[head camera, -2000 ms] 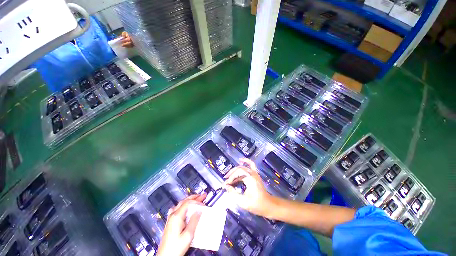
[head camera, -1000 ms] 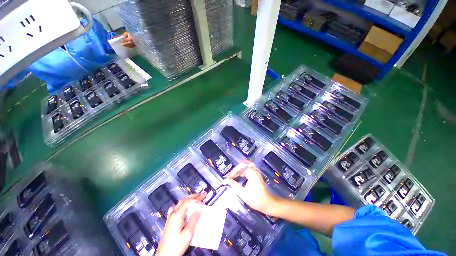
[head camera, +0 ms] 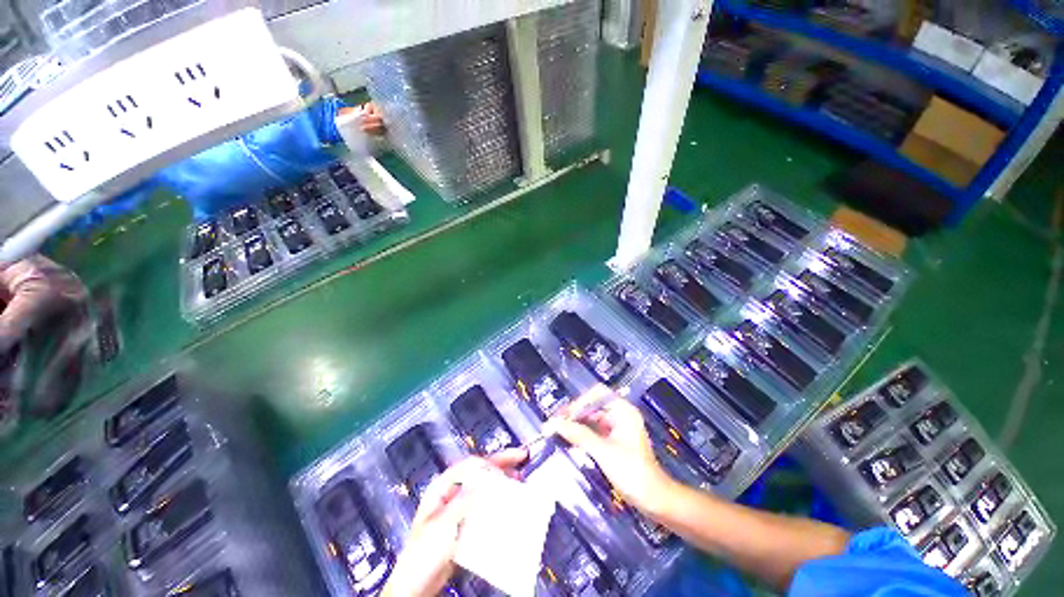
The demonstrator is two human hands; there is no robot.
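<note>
My left hand [head camera: 441, 519] holds a white sheet [head camera: 509, 527] over the near part of a clear tray [head camera: 306, 476]. My right hand [head camera: 621, 449] is beside it, its fingertips pinched close to the left fingertips. A thin stick-like item, possibly tweezers, shows at the right fingertips; it is too small to name surely. Black oblong housings [head camera: 478, 418] lie in the tray pockets, some with white markings and orange spots. The hands and sheet hide some of the near-row housings.
A second housing tray [head camera: 784, 411] adjoins at the right; a smaller-part tray [head camera: 831, 422] sits beyond it. Another tray is at lower left. A white post [head camera: 663, 140] and power strip [head camera: 158, 111] stand ahead. A person's blue sleeve [head camera: 263, 157] and stacked trays [head camera: 449, 128] are opposite.
The view has shifted, so things sit lower and further right. The white sheet is more tilted. The right hand remains by the left fingertips. Another person's hand now shows at the left edge.
</note>
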